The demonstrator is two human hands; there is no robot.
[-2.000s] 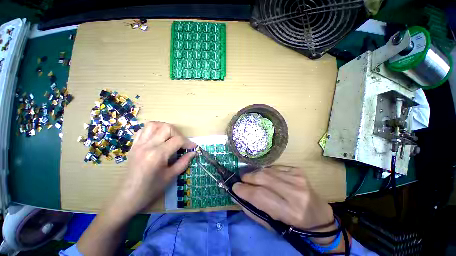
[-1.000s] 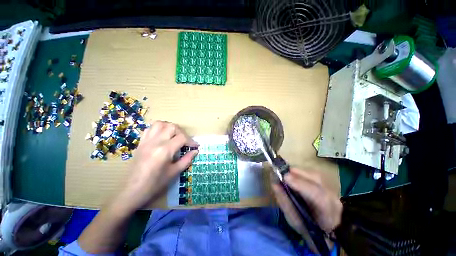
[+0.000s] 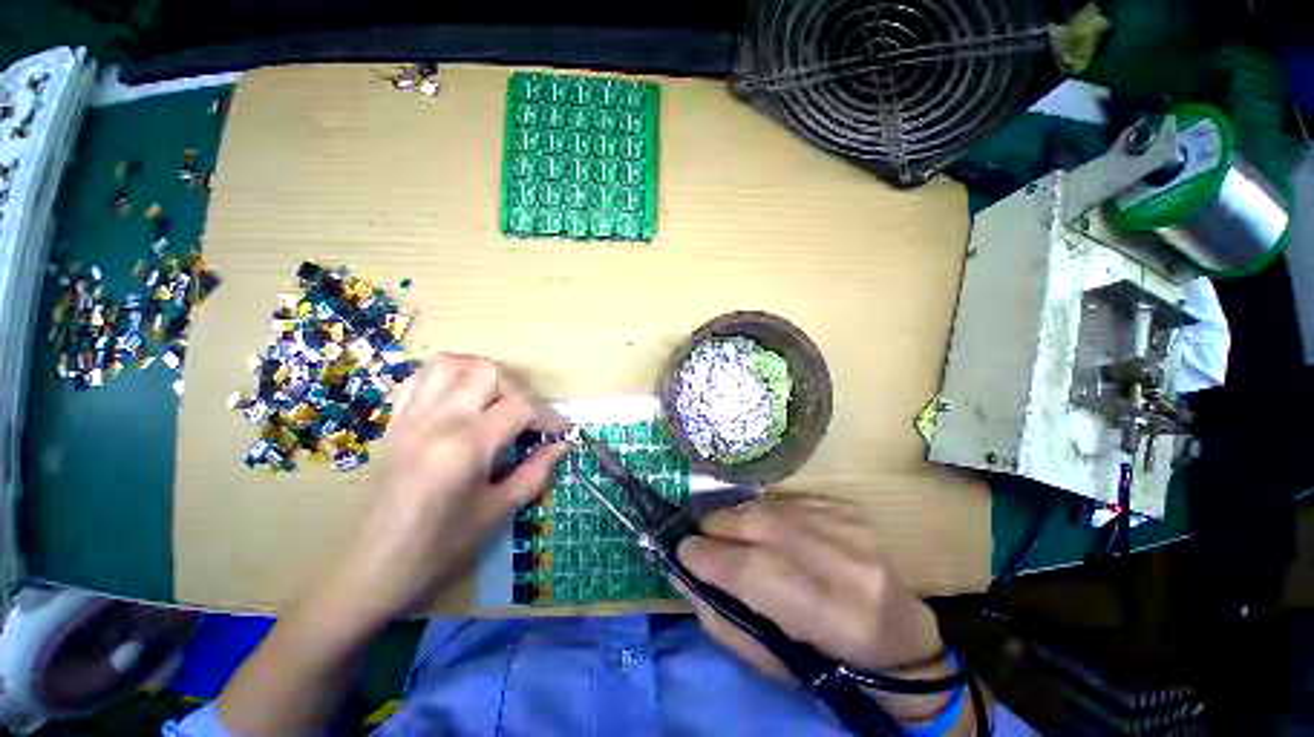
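My right hand [image 3: 814,576] holds the black soldering iron [image 3: 677,540], its tip and thin guide tube reaching to the upper left of the green PCB panel [image 3: 613,540]. My left hand [image 3: 454,446] pinches a small dark component [image 3: 541,438] at the panel's upper left corner, close to the iron tip. The fingertips partly hide the component. Dark and amber components [image 3: 532,554] line the panel's left side. The panel lies on a white sheet [image 3: 494,569]. The cleaning bowl [image 3: 814,418] with silver-white bits and a yellow-green pad stands right of the panel.
Loose components [image 3: 324,374] lie on the cardboard [image 3: 447,173] at left, others on the green mat [image 3: 108,446]. A second PCB panel [image 3: 581,159] lies at the back. The fume fan [image 3: 886,72], solder feeder [image 3: 1009,346] and wire spool [image 3: 1225,209] are at right. A white tray [image 3: 36,216] stands far left.
A second ago the iron was in the bowl; my right hand has brought it left, back to the panel's upper left corner. My left hand stays at that corner.
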